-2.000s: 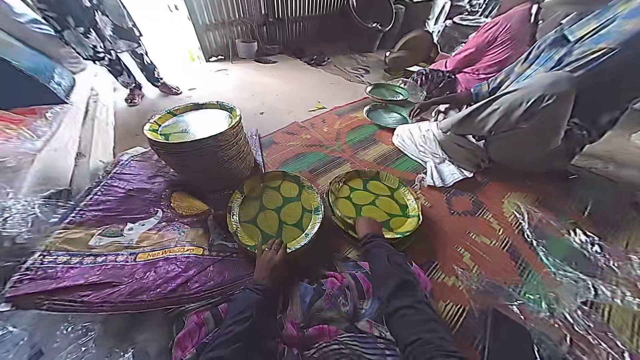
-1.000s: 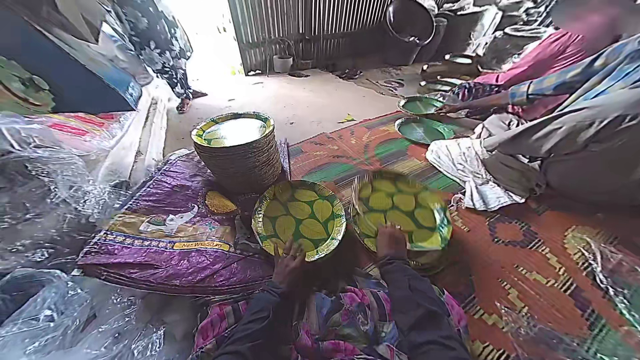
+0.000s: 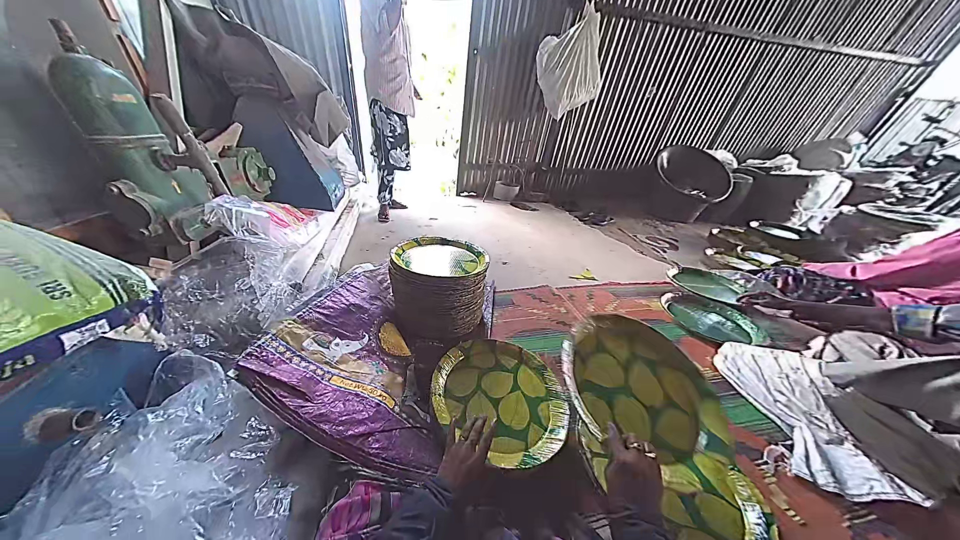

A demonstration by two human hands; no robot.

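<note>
Leaf-patterned green and yellow plates lie before me in the head view. My left hand [image 3: 466, 454] rests its fingers on the near rim of the left plate [image 3: 501, 401]. My right hand [image 3: 634, 469] holds the near edge of a tilted, slightly blurred plate [image 3: 634, 382], raised above another leaf-patterned plate [image 3: 712, 487] at the lower right. Behind the left plate rises a tall stack of plates [image 3: 439, 300] with a shiny top, on a purple printed sack [image 3: 345, 397].
Clear plastic wrapping [image 3: 172, 457] lies at the left, beside a green machine [image 3: 112, 135]. A patterned mat [image 3: 525, 307] spreads right. A seated person's arm [image 3: 832, 311] reaches toward green plates [image 3: 712, 319]. Another person [image 3: 390, 112] stands in the doorway.
The right plate, lying flatter two seconds ago, is now tilted up in my right hand. My left hand stays at the left plate's rim. The view has tipped upward.
</note>
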